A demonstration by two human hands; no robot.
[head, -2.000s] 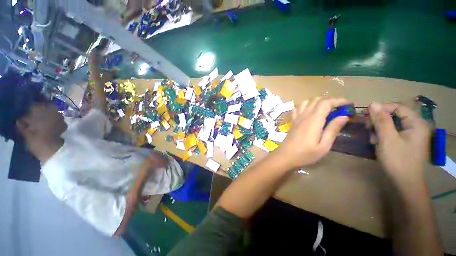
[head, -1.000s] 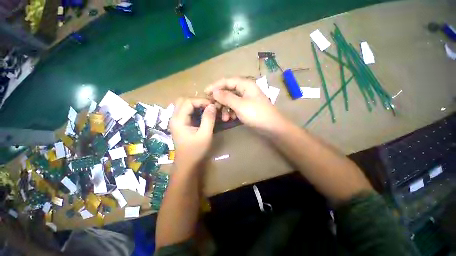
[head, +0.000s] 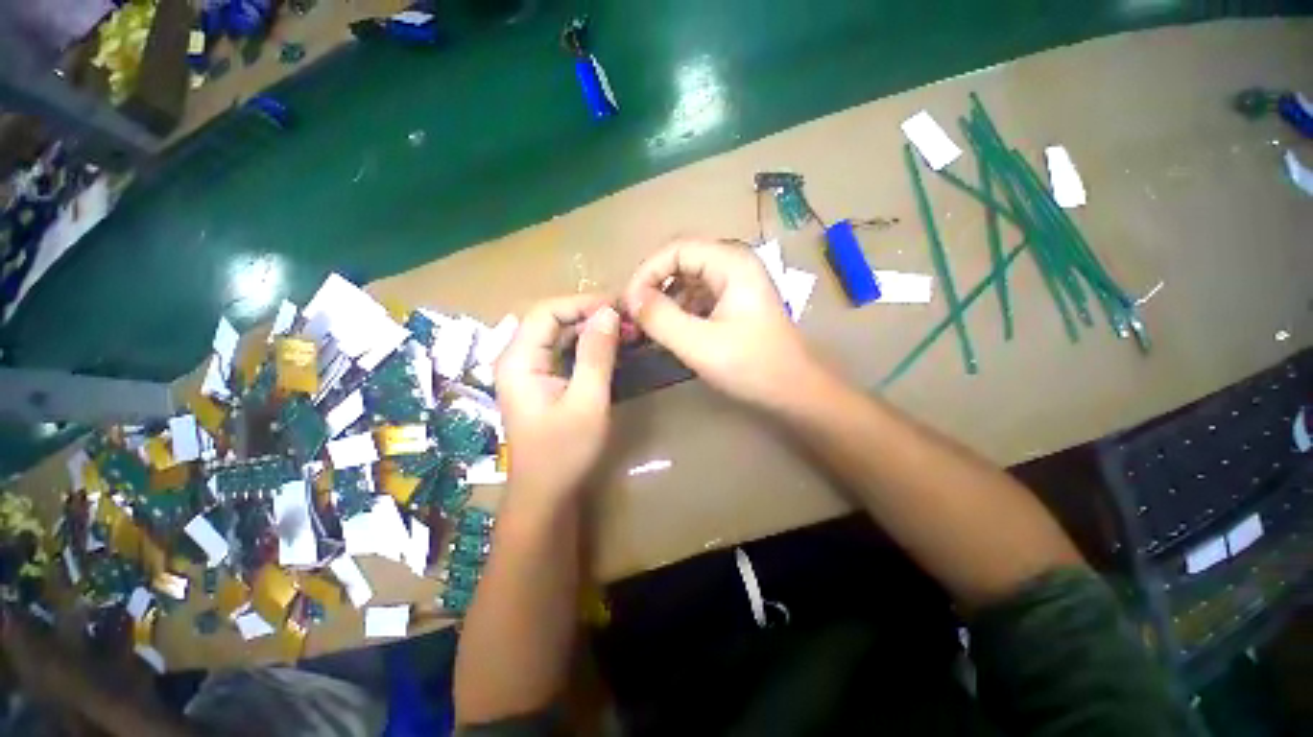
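Observation:
My left hand (head: 555, 377) and my right hand (head: 727, 310) meet over a dark work block (head: 651, 372). Their fingertips nearly touch and pinch a small part with thin reddish lead wires (head: 629, 328). The blue battery seen in my left hand earlier is hidden by the fingers now. The joint itself is too small and covered to make out. A sample unit lies right of my hands: a blue battery (head: 851, 264) wired to a small green circuit board (head: 791, 208).
A pile of green boards, white labels (head: 353, 320) and yellow-taped parts (head: 295, 364) covers the bench's left. Long green strips (head: 1030, 216) lie at right. A thin white strip (head: 650, 467) lies in front. A green conveyor (head: 475, 173) runs behind; a dark perforated tray (head: 1202, 482) is lower right.
The view has swung right, bringing the green strips in and taking the seated person mostly out. My hands have come closer together, and the blue battery has gone from sight behind my left fingers.

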